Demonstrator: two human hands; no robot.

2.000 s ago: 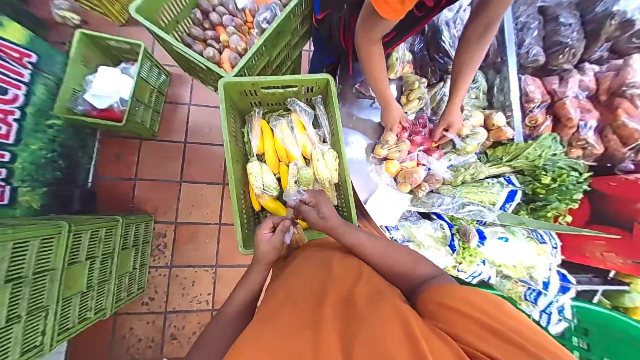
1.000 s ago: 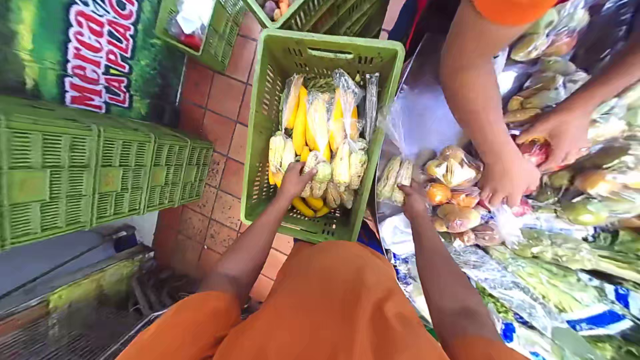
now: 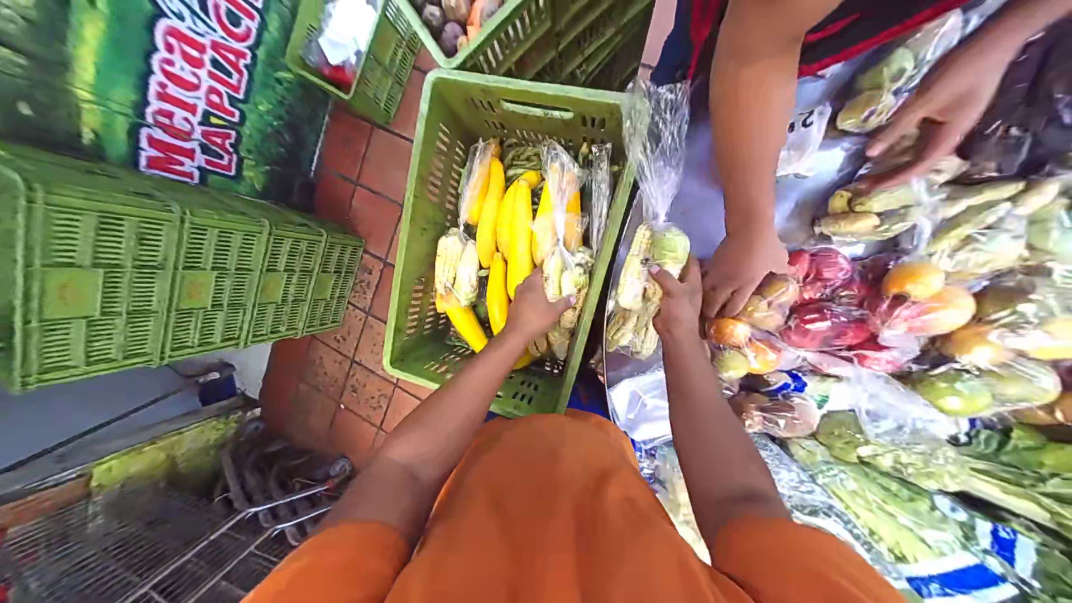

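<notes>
Yellow plantain-like produce [image 3: 519, 230] and bagged pale corn cobs [image 3: 456, 272] lie in a green plastic crate [image 3: 410, 251]. Inside the crate's right side, my left hand [image 3: 536, 311] is closed around a clear bag of corn cobs [image 3: 563, 276]. My right hand [image 3: 680, 297] grips a clear bag with corn and a round green vegetable [image 3: 668, 247] at the table's left edge, just right of the crate. More bagged corn [image 3: 635, 331] lies beneath that bag.
A co-worker's hand [image 3: 745, 272] touches bagged produce close to my right hand; the other hand [image 3: 946, 109] is farther right. Bagged red produce [image 3: 825, 322] and leafy greens [image 3: 888, 502] cover the table. Stacked green crates [image 3: 100, 285] stand left.
Two seconds ago both my hands were together at the crate's near end; now they are apart, the right one over the table. Within the last second, a bag of corn has come into my right hand's grip.
</notes>
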